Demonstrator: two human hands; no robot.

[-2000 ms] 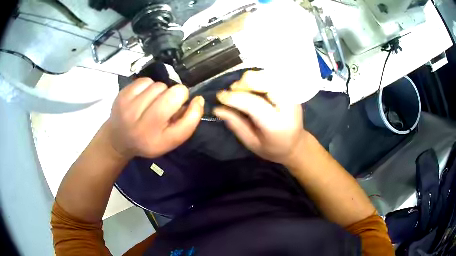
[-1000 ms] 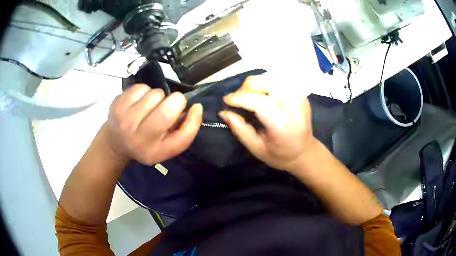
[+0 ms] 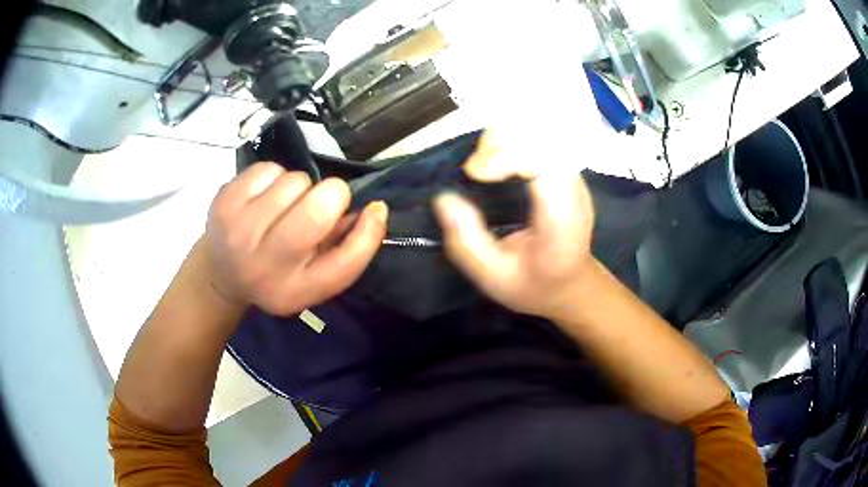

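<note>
A dark fabric workpiece (image 3: pixel 419 285) lies in front of me and blends into the dark apron. A silvery zipper (image 3: pixel 411 242) shows between my hands, and a small pale label (image 3: pixel 311 321) lies below my left hand. My left hand (image 3: pixel 286 238) is closed on the fabric's upper edge, close under the machine head (image 3: pixel 278 62). My right hand (image 3: pixel 523 233) is blurred, its thumb and fingers apart over the fabric at the right of the zipper. Whether its fingertips touch the cloth cannot be told.
A dark ribbed metal block (image 3: pixel 395 109) sits right of the machine head. A blue piece (image 3: pixel 609 97) lies on the white table (image 3: pixel 704 133) at the right. A pale-rimmed bin (image 3: pixel 769 176) stands at the right edge. More dark zippered items (image 3: pixel 823 380) lie at the lower right.
My right thumb and fingers have spread apart from their earlier pinch near the zipper. My left hand keeps its closed grip. The view has shifted slightly.
</note>
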